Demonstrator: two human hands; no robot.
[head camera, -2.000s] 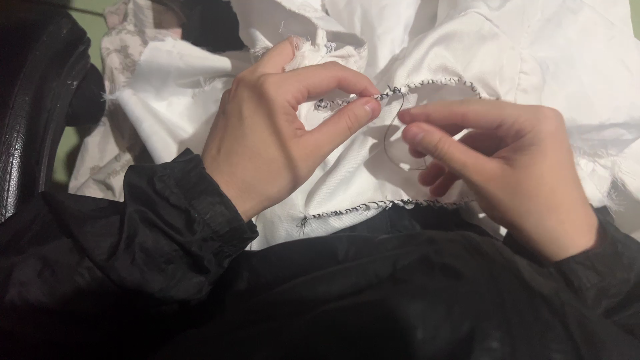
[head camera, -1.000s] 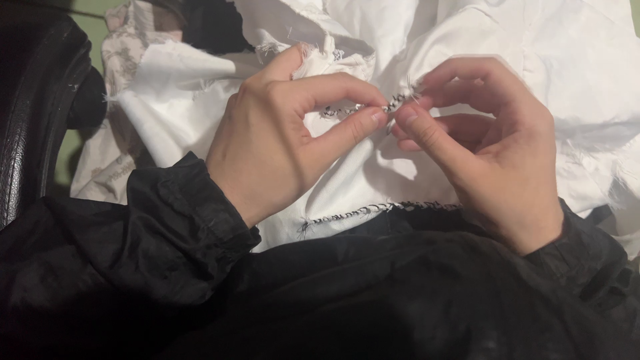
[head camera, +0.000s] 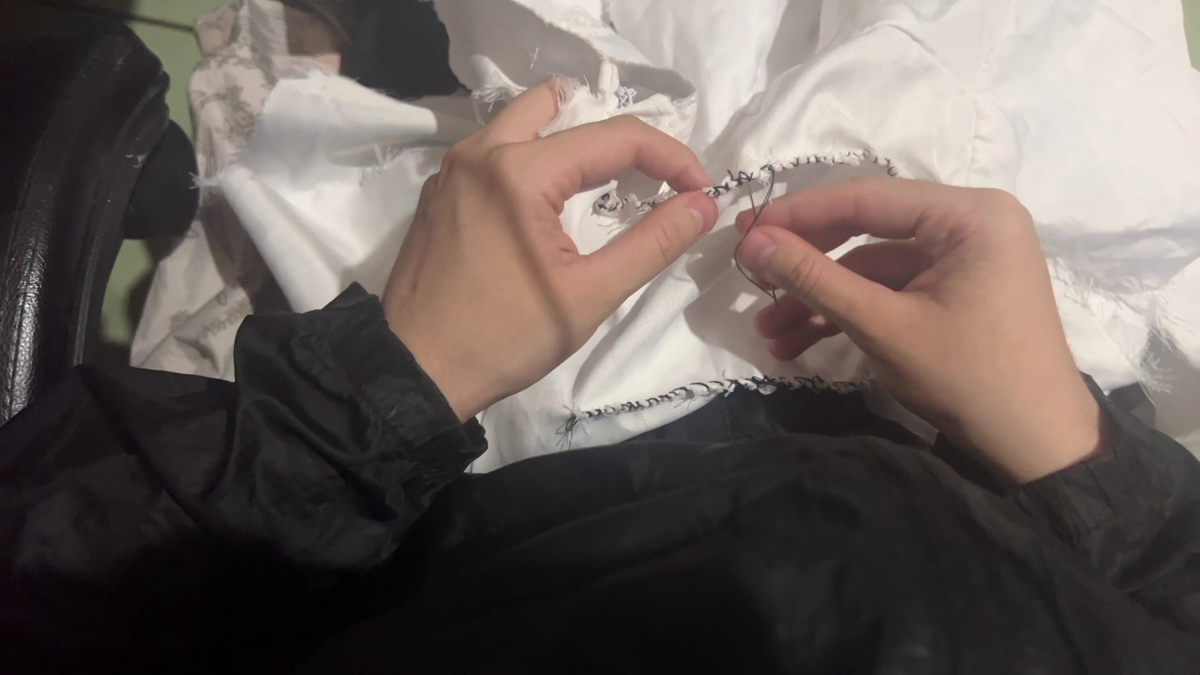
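White woven fabric (head camera: 656, 319) with frayed edges lies over my lap. My left hand (head camera: 553, 234) pinches its upper edge, stitched over in black thread, between thumb and forefinger. Just right of that pinch, my right hand (head camera: 928, 281) has its thumb and forefinger close together at a dark thread (head camera: 753, 225). The thread loops between the stitched edge and these fingertips; a needle cannot be made out. Below both hands runs a second edge with black overcast stitches (head camera: 675, 398), with loose thread ends at its left.
A black, leather-like armrest (head camera: 47, 206) stands at the left. Beside it hangs a pale patterned cloth (head camera: 225, 122). More white fabric with frayed edges (head camera: 1106, 159) spreads at the right. Black sleeves and a dark garment fill the lower part of the view.
My right hand was at the stitched edge beside my left fingertips one second ago; it is now a little away to the right, with the thread loop showing. My left hand keeps its pinch.
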